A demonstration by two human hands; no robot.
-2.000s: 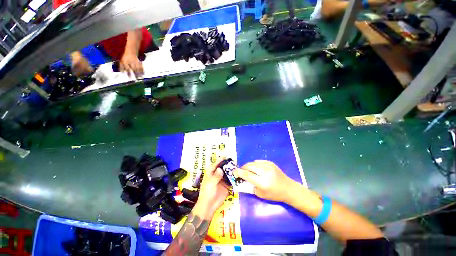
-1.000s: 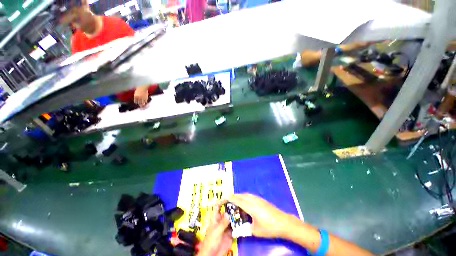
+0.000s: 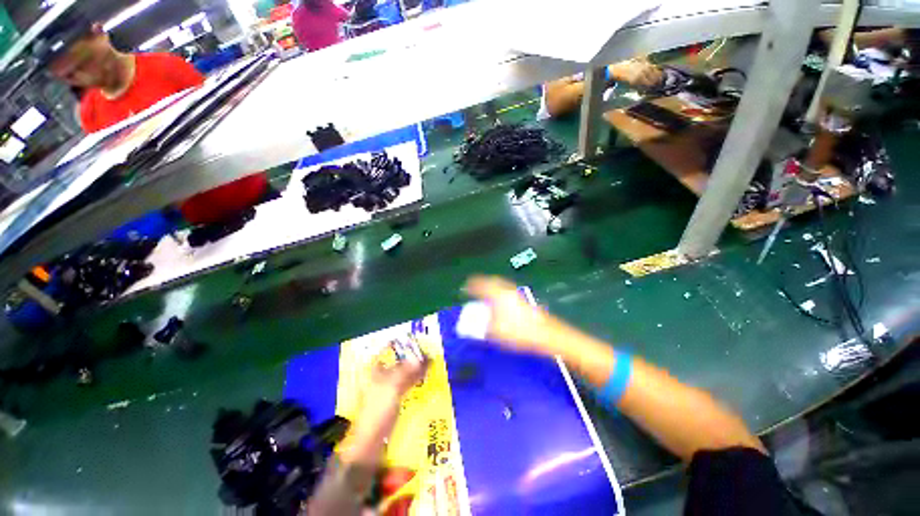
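Note:
My left hand [image 3: 395, 375], blurred, is over the yellow-white band of the printed carton [image 3: 525, 428]. Its fingers are closed on a small pale and dark piece that looks like a circuit board [image 3: 409, 349]; whether a housing is around it is unclear. My right hand [image 3: 514, 320], also blurred, is above the carton's far edge with its fingers pointing away from me. A white patch [image 3: 474, 319] shows under its fingers; whether it is held or worn is unclear. A heap of black housings [image 3: 267, 454] lies at the carton's left. A small dark blurred spot [image 3: 464, 373] shows on the blue area.
Loose boards [image 3: 523, 258] lie on the green belt [image 3: 444, 272]. Beyond are a white sheet [image 3: 217, 257] with black housings and a black cable heap [image 3: 507, 148]. A white overhead shelf [image 3: 383, 86] and slanted post [image 3: 741, 141] stand ahead. A person in red is opposite, left.
My right hand has moved off the piece, forward and away from my left hand, which still holds it. The view has shifted, and the blue bin is out of the picture.

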